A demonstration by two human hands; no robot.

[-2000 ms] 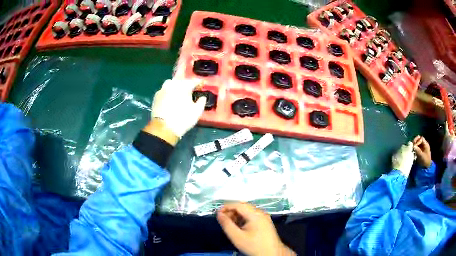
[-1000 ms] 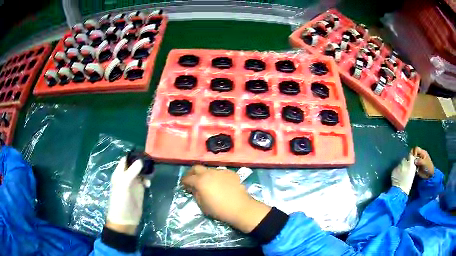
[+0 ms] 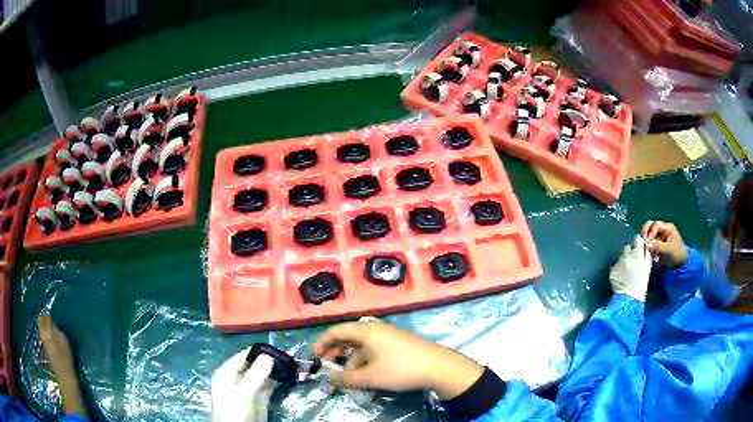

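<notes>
My left hand (image 3: 241, 387), in a white glove and cut off by the bottom edge, holds a black watch body (image 3: 275, 363) in front of the tray. My bare right hand (image 3: 376, 356) holds a small pale strap (image 3: 329, 367) by its end against the right side of the watch body; its fingers hide most of the strap. The pink-red foam tray (image 3: 248, 320) in front of me holds rows of black watch bodies. Its front-left pocket and front-right pocket are empty.
A foam tray of banded watches (image 3: 177, 216) stands at the left, another (image 3: 611, 185) at the back right on cardboard (image 3: 652, 161). Clear film (image 3: 495, 330) lies along the bench front. Another person's hands (image 3: 640, 260) are at the right; a bare hand (image 3: 56, 346) is at the left.
My right hand has picked up a strap and brought it to the watch body in my left hand. The view has shifted, so the trays appear lower and further left.
</notes>
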